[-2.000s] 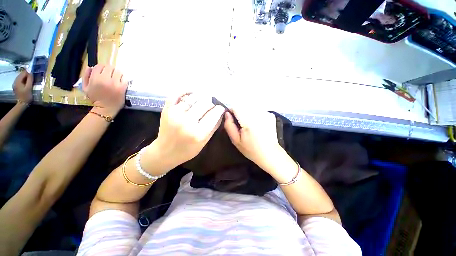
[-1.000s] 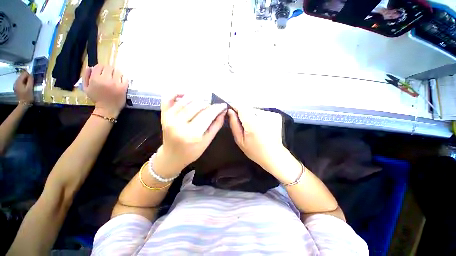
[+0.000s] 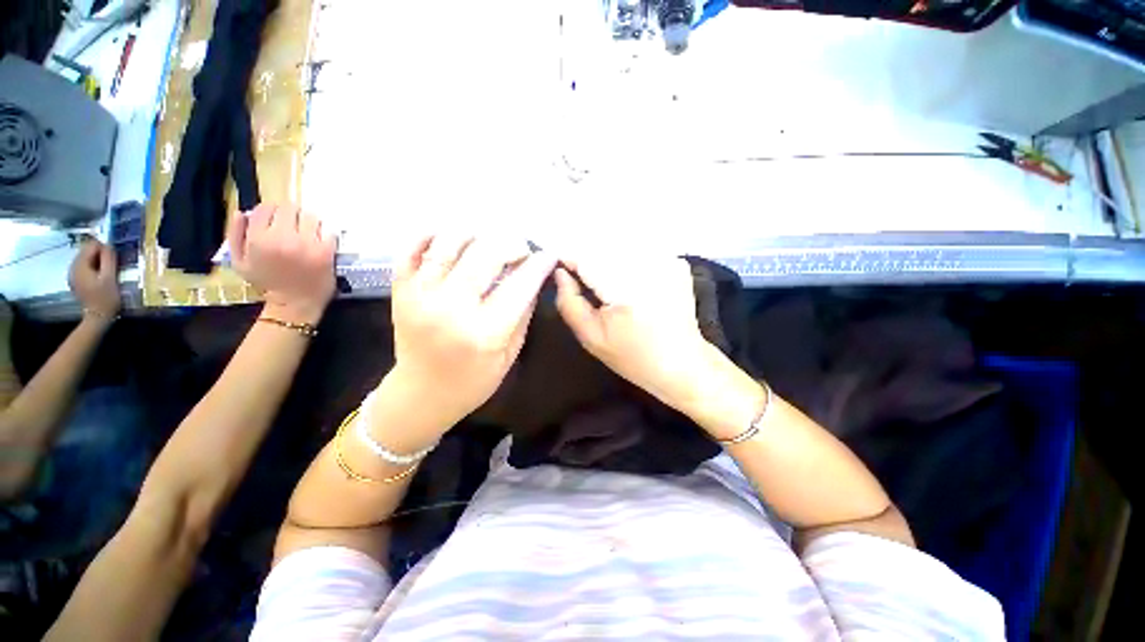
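Note:
My left hand (image 3: 458, 314) and my right hand (image 3: 640, 329) meet at the table's front edge and pinch the edge of a dark garment piece (image 3: 553, 389) between their fingertips. A small dark tip of cloth shows above the fingers. The rest of the dark brown-black cloth hangs below my hands over my lap, and part of it shows beside my right wrist. The fingers hide most of the pinched edge, and the bright light washes out the fingertips.
Black fabric strips (image 3: 211, 138) lie on tan cardboard (image 3: 279, 151) at left, beside another person's hand (image 3: 283, 257). Orange-handled snips (image 3: 1027, 159) lie at right. A measuring strip (image 3: 854, 261) runs along the front edge. A blue crate (image 3: 1036, 489) stands below right.
The view has shifted, so the phone is now mostly cut off at the top. My hands keep their pinch, and less of the cloth tip shows above the fingers.

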